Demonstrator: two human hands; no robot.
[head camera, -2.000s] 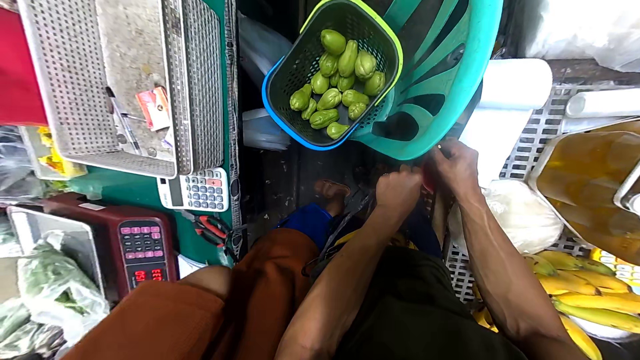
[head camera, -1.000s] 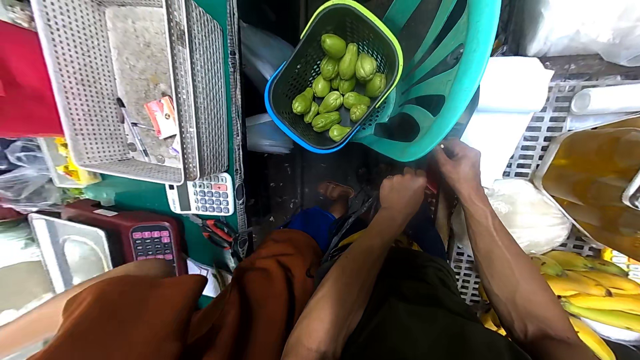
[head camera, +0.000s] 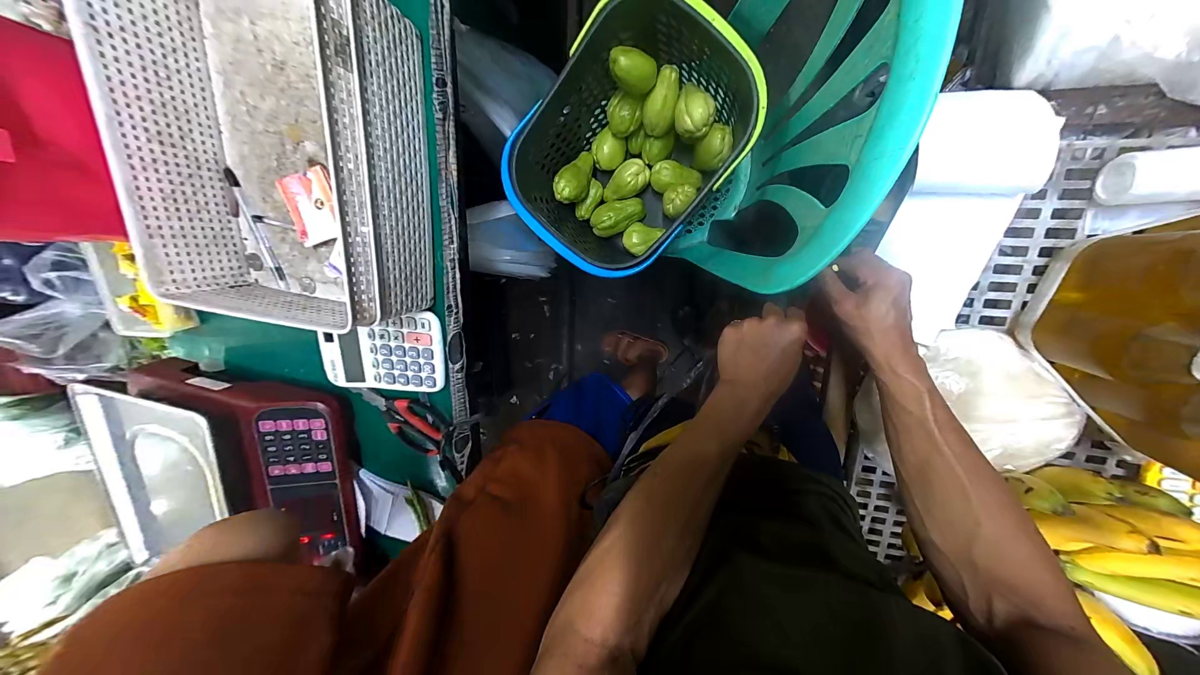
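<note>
My left hand (head camera: 761, 347) is a closed fist just below the rim of a teal plastic chair (head camera: 797, 267). Close on its right, my right hand (head camera: 867, 295) has bent fingers near the chair's edge. A small red thing (head camera: 817, 339) shows between the hands; what either hand holds is too hidden to tell. Above and to the left, a dark perforated basket (head camera: 553, 108) with a blue and lime-green rim holds several green chayotes (head camera: 628, 178).
On the left, a green table (head camera: 253, 352) bears plastic baskets (head camera: 150, 122), a calculator (head camera: 384, 354), red-handled pliers (head camera: 417, 422) and a maroon scale (head camera: 295, 450). A person in an orange garment (head camera: 506, 525) is beside me. Bananas (head camera: 1097, 525), a plastic roll (head camera: 984, 141) and a yellow-brown container (head camera: 1125, 328) lie right.
The arm of the person in orange has drawn back from the scale's side, and its display now shows red lights. My hands stay in nearly the same place.
</note>
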